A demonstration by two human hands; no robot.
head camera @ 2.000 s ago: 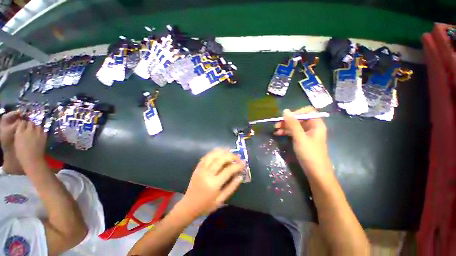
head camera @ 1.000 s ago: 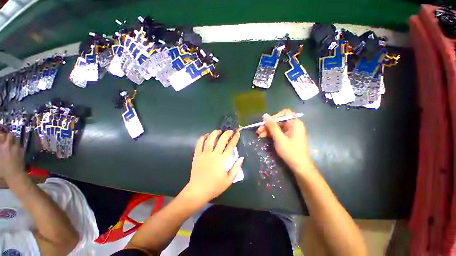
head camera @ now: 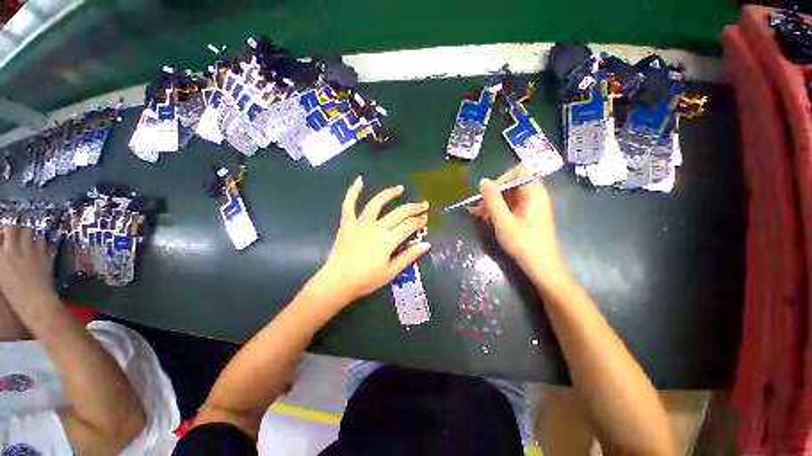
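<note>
A narrow circuit board (head camera: 410, 297) lies flat on the dark green bench, silver at its lower end and blue above. My left hand (head camera: 374, 240) lies over its upper end with fingers spread, thumb and fingertips on the board; the top end is hidden. My right hand (head camera: 519, 218) grips a slim white pointed tool (head camera: 491, 192), tip to the left, just above and right of the board and apart from it. A translucent yellow square (head camera: 442, 183) lies beyond. Small red, pink and white specks (head camera: 479, 298) are scattered right of the board.
Fanned board piles (head camera: 258, 111) lie at the back left, with more boards (head camera: 614, 134) at the back right. A single board (head camera: 236, 214) lies left of my hand. A red-pink tray (head camera: 770, 223) stands at the right edge. A co-worker's arm (head camera: 76, 356) is at the left.
My left hand has moved up the board, uncovering its lower end. The tool in my right hand has lifted off the board's top end and shifted up and right.
</note>
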